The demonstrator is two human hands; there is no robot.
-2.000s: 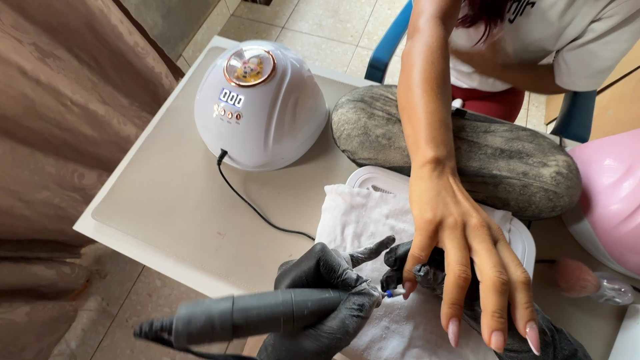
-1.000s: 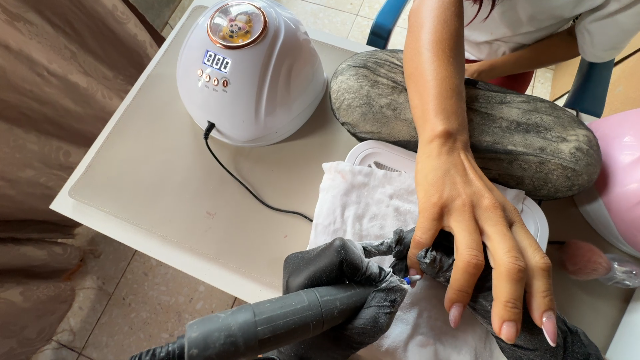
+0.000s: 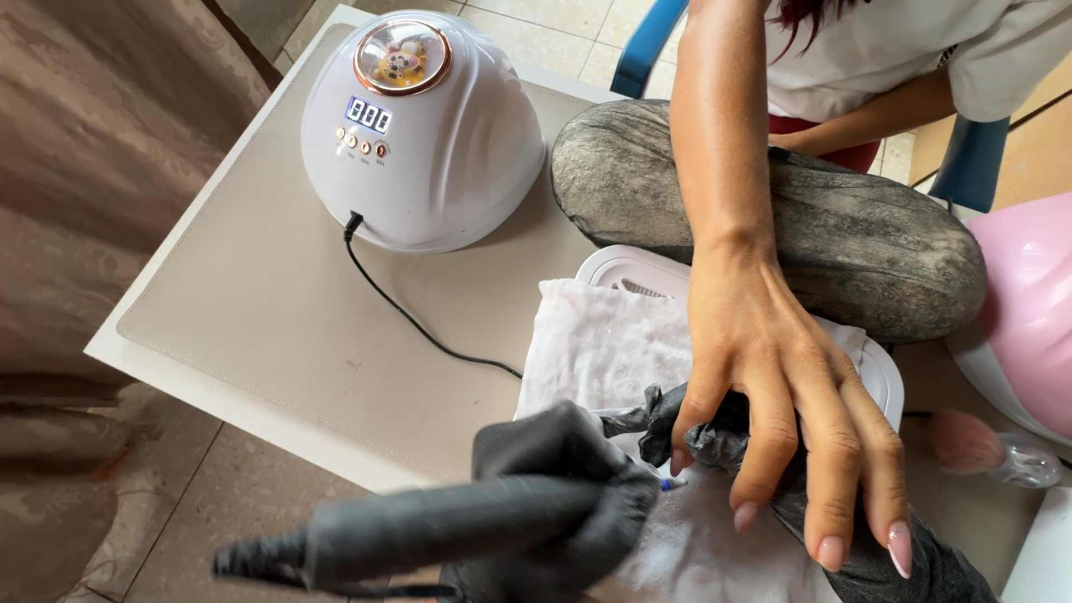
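Note:
My left hand (image 3: 557, 494), in a black glove, is shut around the dark handpiece of an electric nail drill (image 3: 452, 523), blurred. The drill's fine bit with a blue band (image 3: 672, 483) points right, just below the nail of another person's finger (image 3: 682, 459). My right hand (image 3: 729, 435), in a wrinkled black glove, is largely hidden under the person's hand (image 3: 775, 335); its fingers are around that finger near the tip. The person's hand is palm down with fingers spread and long pale pink nails. A white cloth (image 3: 611, 343) lies beneath the hands.
The person's forearm crosses a grey, dusty cushion (image 3: 871, 243). Under the cloth is a white device with a vent (image 3: 636, 272). A white nail lamp (image 3: 469, 159) with a black cable stands on the table (image 3: 276, 293). A pink-and-white device (image 3: 1030, 293) and a pink brush (image 3: 967, 440) are at right.
The drill bit has moved from against the fingertip to slightly below it. My right hand still has the person's finger. The view has shifted somewhat.

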